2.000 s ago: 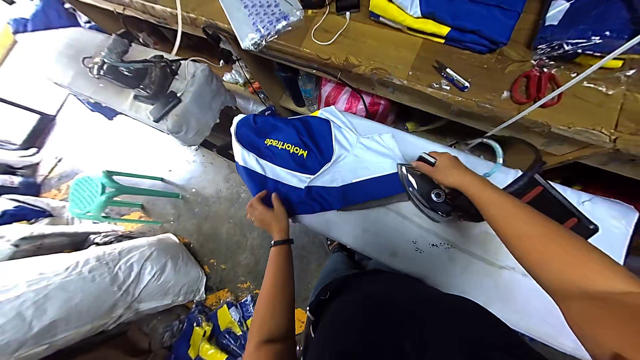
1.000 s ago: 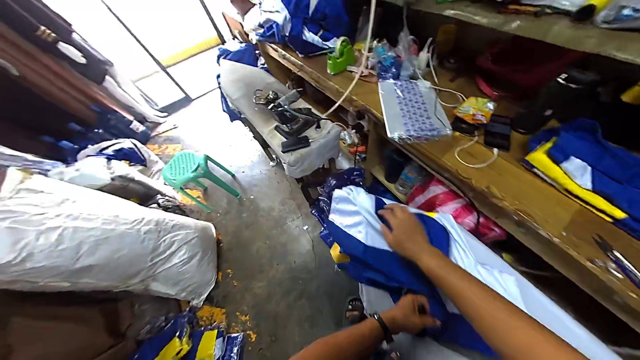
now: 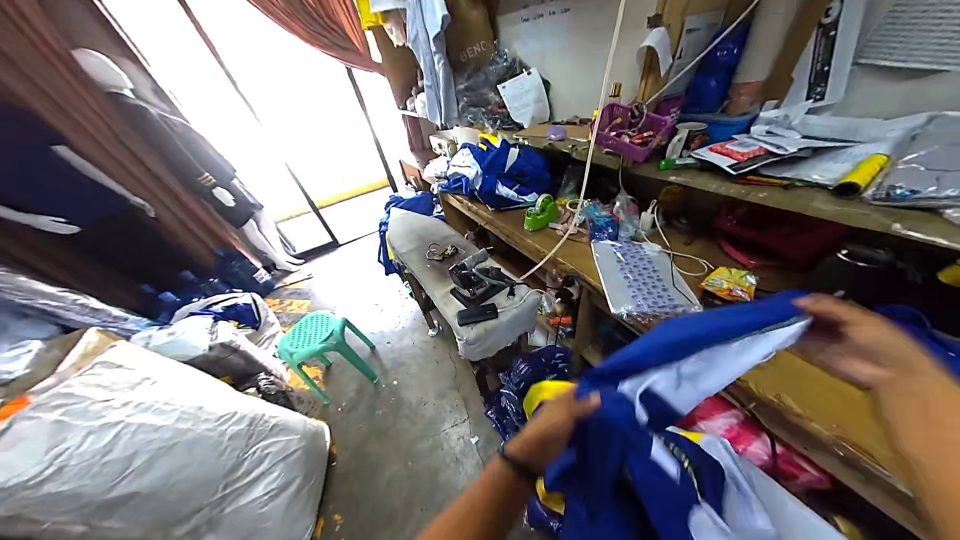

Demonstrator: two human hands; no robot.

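Note:
A blue and white garment (image 3: 615,450) with yellow parts is partly lifted over the padded ironing board, which it mostly hides. My left hand (image 3: 551,427), with a dark band at the wrist, grips its blue cloth. Higher and to the right, my right hand (image 3: 855,341) holds the other end of a blue strip with a white underside, slightly blurred. The cloth is stretched between both hands and hangs in folds below them.
A second padded board (image 3: 499,330) carries a black device and cords. Along the right runs a wooden shelf (image 3: 817,390) with a patterned packet (image 3: 645,277) and a green tape dispenser (image 3: 541,213). A green plastic stool (image 3: 319,337) and a large white sack (image 3: 157,442) are at the left.
Both hands have lifted the garment, which lay on the board under them a second ago. Two seconds ago my right hand held a clothes iron. The view has swung toward the doorway.

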